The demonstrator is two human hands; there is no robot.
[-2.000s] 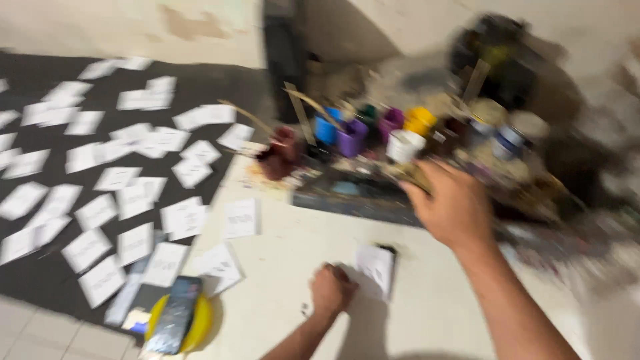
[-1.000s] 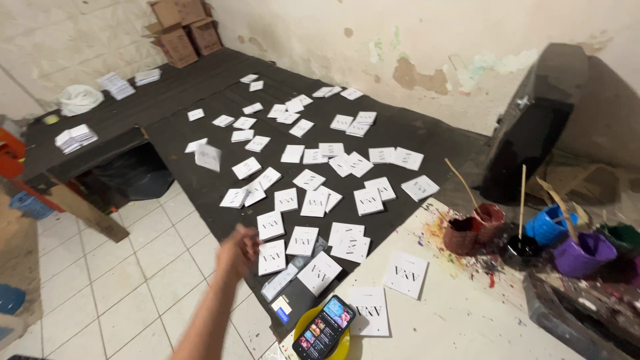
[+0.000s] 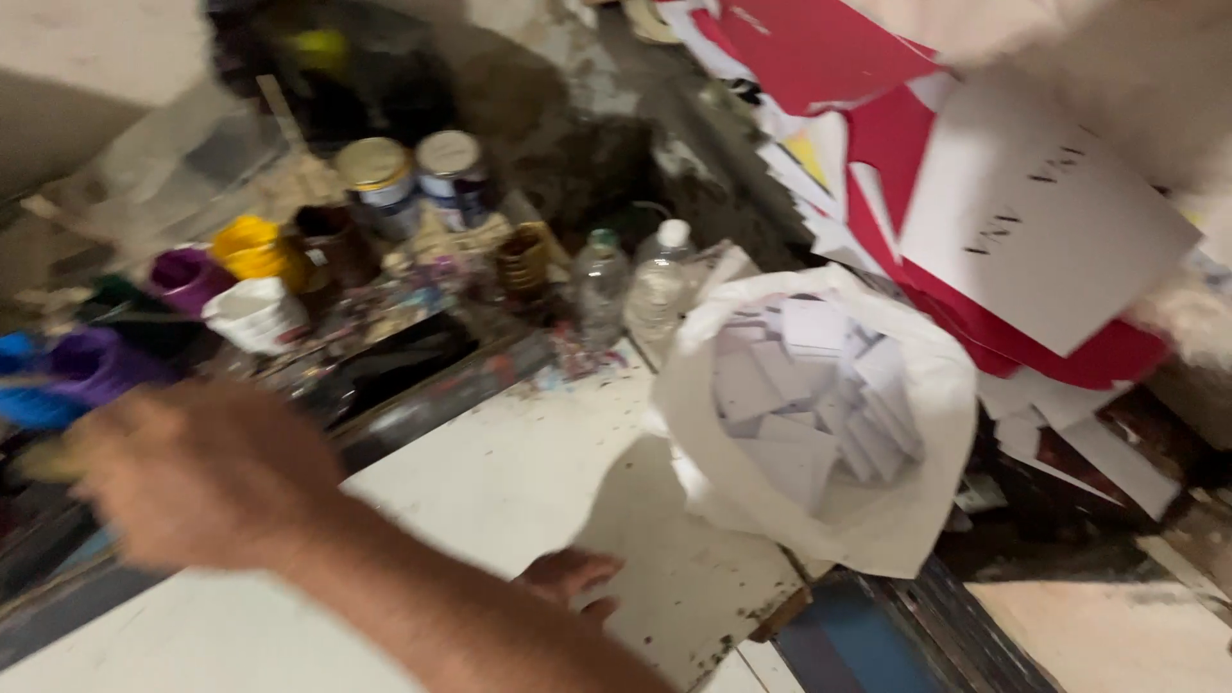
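My right hand (image 3: 207, 476), blurred, is closed around a yellowish object (image 3: 48, 460) whose kind I cannot make out, near the purple paint pot (image 3: 101, 364) at the left. Behind my right forearm, my left hand (image 3: 573, 577) is partly hidden over the white tabletop (image 3: 481, 481); its fingers are apart and nothing shows in them. To its right is a white bag (image 3: 818, 534) with its mouth spread, full of small white cards (image 3: 799, 385).
Paint pots, among them a white one (image 3: 255, 313) and a yellow one (image 3: 255, 252), line the back left. Beyond are two lidded cans (image 3: 452, 178) and two clear plastic bottles (image 3: 664, 279). Red sheets (image 3: 881, 164) and a white printed sheet (image 3: 1030, 212) lie at the upper right.
The view has swung far right, from the cards laid on the black cloth to the paint pots and bag. A hand reached toward those cards a second ago; both hands are now by the white tabletop.
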